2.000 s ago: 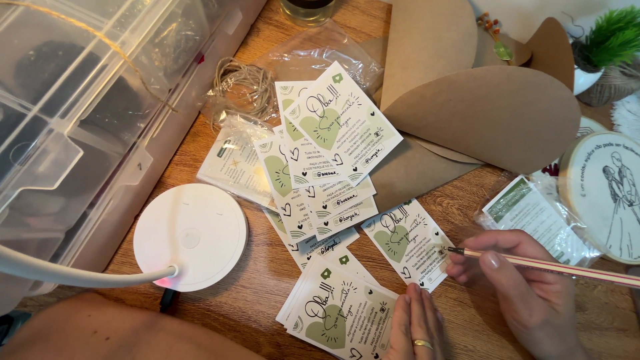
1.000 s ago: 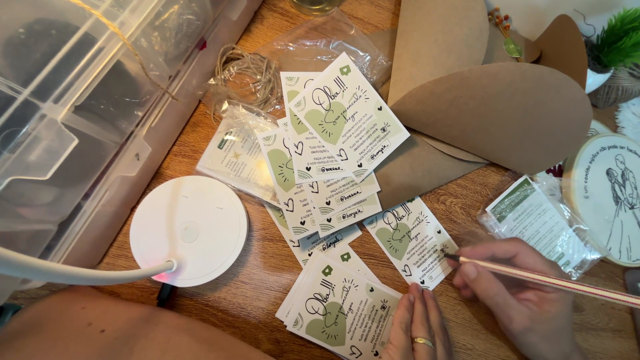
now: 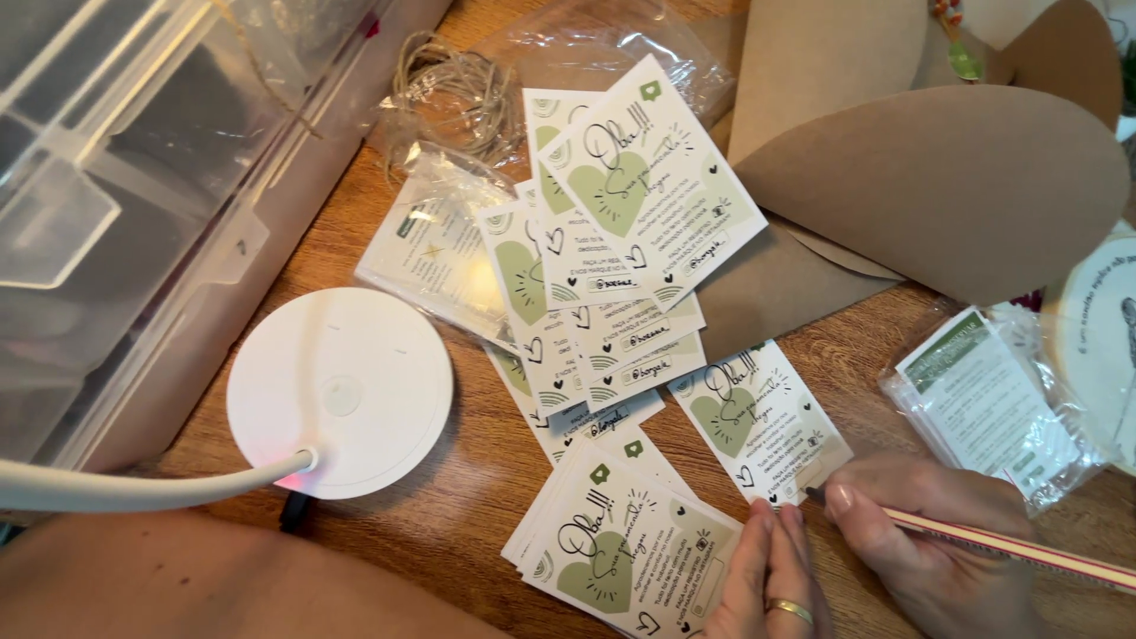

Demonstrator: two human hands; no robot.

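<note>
My right hand grips a striped pencil or pen, its dark tip at the lower part of a small printed card with a green heart. The fingertips of my left hand, a gold-coloured ring on one finger, touch that card's bottom edge. Just left of this hand lies a stack of similar cards, partly under its fingers. Above that stack, more cards overlap in a loose fan; several bear handwriting near their lower edges.
Brown kraft paper envelopes lie at the upper right. A plastic-wrapped card pack sits beside an embroidery hoop. At left are a white round lamp base and a clear compartment box. Twine and bagged cards lie between.
The pencil or pen tip has shifted slightly along the lower part of the card. Both hands otherwise stay near the same card.
</note>
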